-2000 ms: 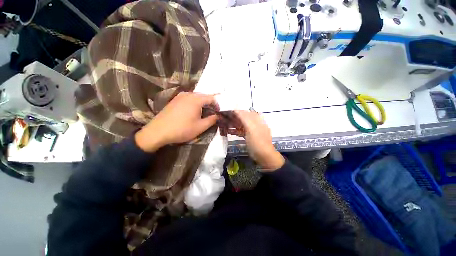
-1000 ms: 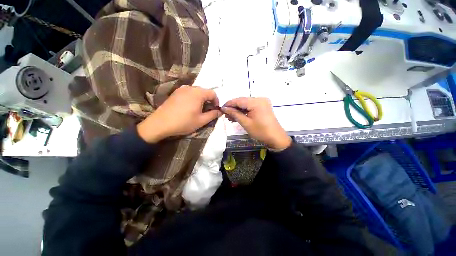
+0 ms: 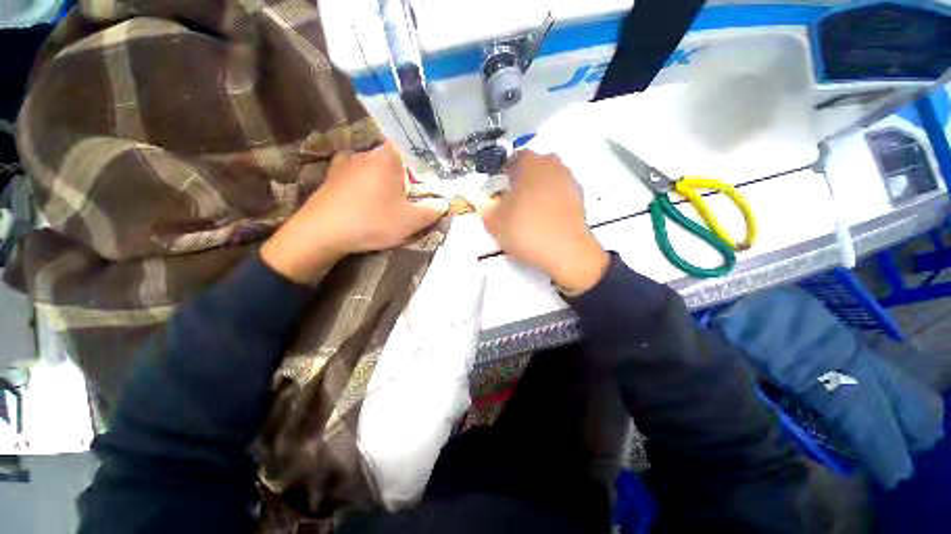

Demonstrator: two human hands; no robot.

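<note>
The brown plaid jacket shell (image 3: 136, 136) lies in a large heap on the left, under and beside my left hand. Its white lining (image 3: 422, 386) hangs down over the table's front edge. My left hand (image 3: 360, 203) grips the jacket's edge just left of the presser foot. My right hand (image 3: 545, 219) grips the same edge on the other side, close to the foot. A small light brown piece shows between my fingertips. The sewing machine's presser foot and needle area (image 3: 466, 167) is right behind the fingertips; the needle point itself is hard to make out.
Scissors with green and yellow handles (image 3: 693, 214) lie right of my right hand. A black strap (image 3: 652, 47) hangs over the machine head. The ruler-marked table edge (image 3: 527, 339) runs in front. A blue crate (image 3: 808, 430) with blue-grey garments (image 3: 824, 365) stands at lower right.
The view has moved closer to the machine. Both hands have carried the jacket's edge from in front of the machine to the presser foot. The plaid heap now spreads further left.
</note>
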